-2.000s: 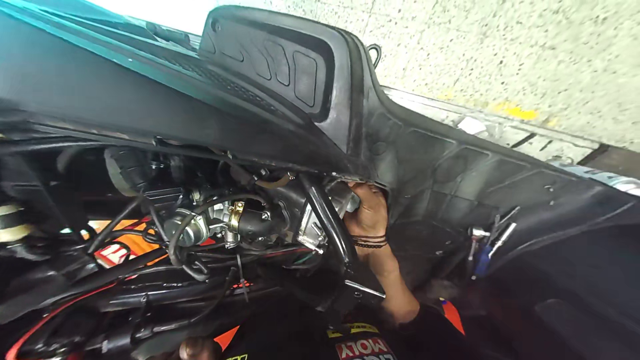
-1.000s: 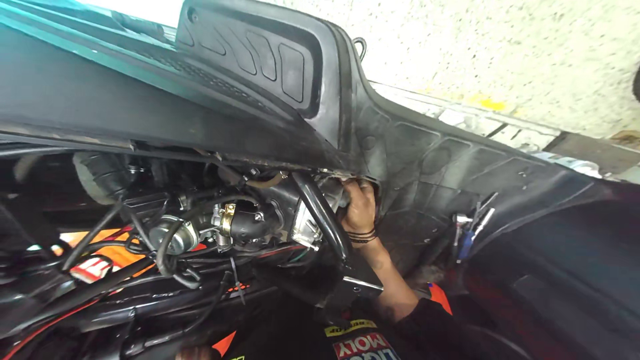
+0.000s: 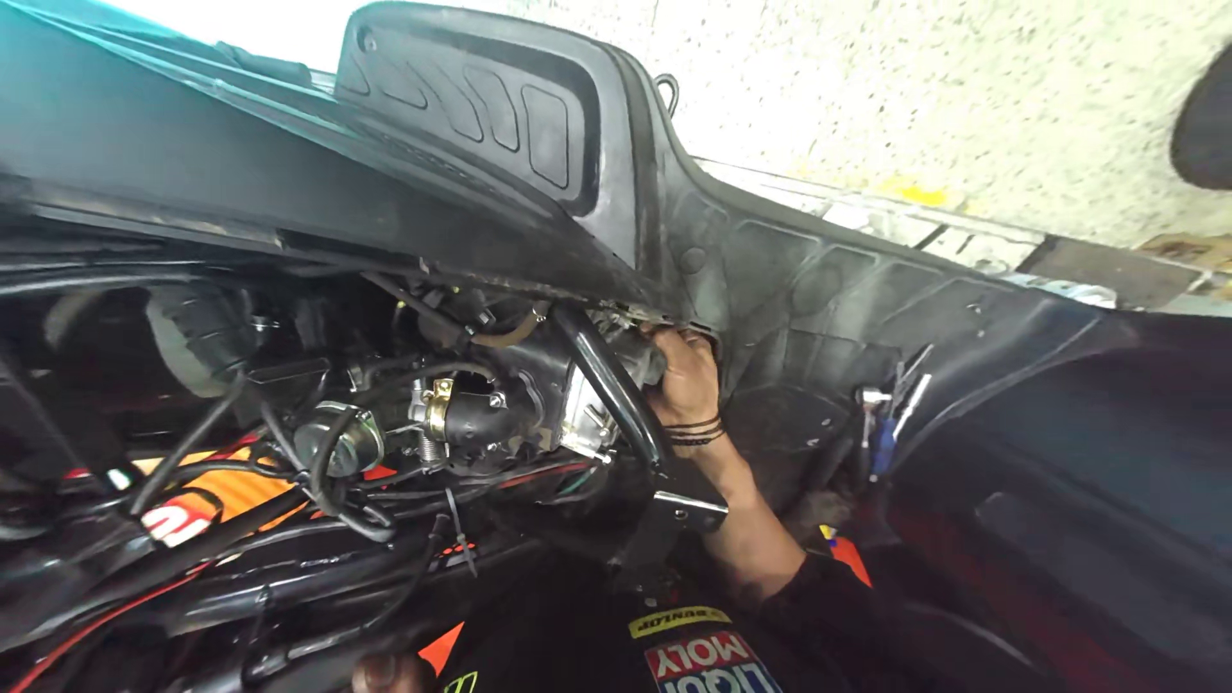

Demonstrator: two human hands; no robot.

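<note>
My right hand (image 3: 688, 380), with dark bands at the wrist, reaches up behind a black metal frame tube (image 3: 611, 390). Its fingertips go into a gap beneath the black plastic body panel of a scooter, beside a grey metal engine part (image 3: 589, 414); what they touch is hidden. Left of the tube are a black rubber intake duct (image 3: 481, 419) with a brass-coloured clamp (image 3: 439, 409) and a round metal carburettor part (image 3: 342, 438). Of my left hand (image 3: 390, 674) only dark-smudged fingers show at the bottom edge, low over the frame; any grip is out of sight.
A ratchet (image 3: 868, 423) and a blue-handled tool (image 3: 883, 448) stand in a recess of the plastic bodywork right of my forearm. A textured footrest panel (image 3: 520, 115) rises above. Cables and hoses (image 3: 332, 472) cross the left side. Speckled floor (image 3: 818, 87) lies beyond.
</note>
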